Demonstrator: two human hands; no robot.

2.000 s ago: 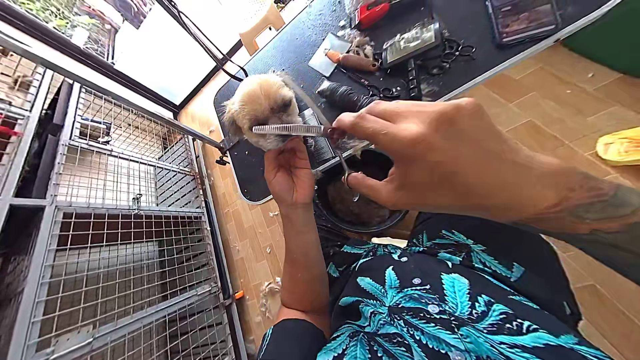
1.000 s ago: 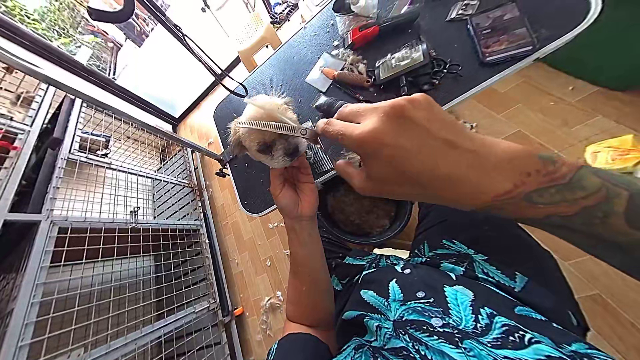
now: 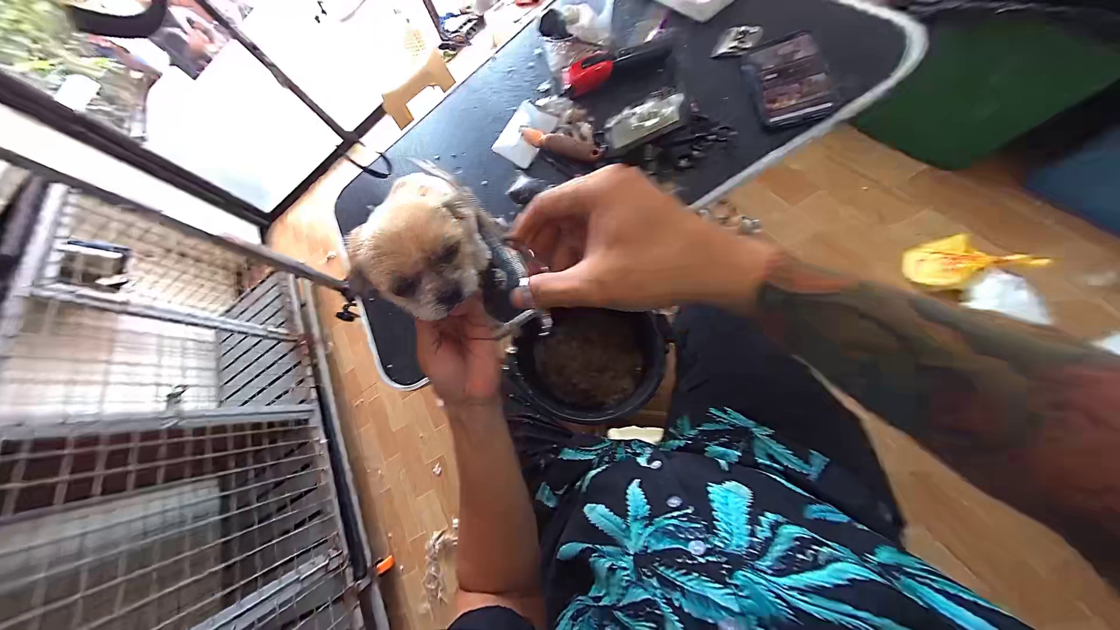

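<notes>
A small cream-coloured dog [image 3: 416, 245] is on the black grooming table [image 3: 468, 131] at its left end, its face towards me. Under its chin, my left hand [image 3: 464, 350] holds the muzzle from below. Just right of the dog's head, my right hand [image 3: 604, 241] grips thinning scissors [image 3: 529, 293] by the finger loops. The scissors are blurred, and their blades cannot be made out clearly. A black tub [image 3: 591, 363] holding cut hair sits below my right hand.
On the table lie a brown-handled brush [image 3: 564, 144], a red and black tool [image 3: 604, 72], a clear-topped box [image 3: 646, 121], several black scissors [image 3: 700, 140] and a phone [image 3: 792, 79]. Wire cages [image 3: 157, 420] stand at left. A yellow bag [image 3: 954, 261] lies on the tiled floor.
The scissors' toothed blade, earlier lying across the dog's face and then its forehead, is no longer over the head. My left hand has stayed under the chin.
</notes>
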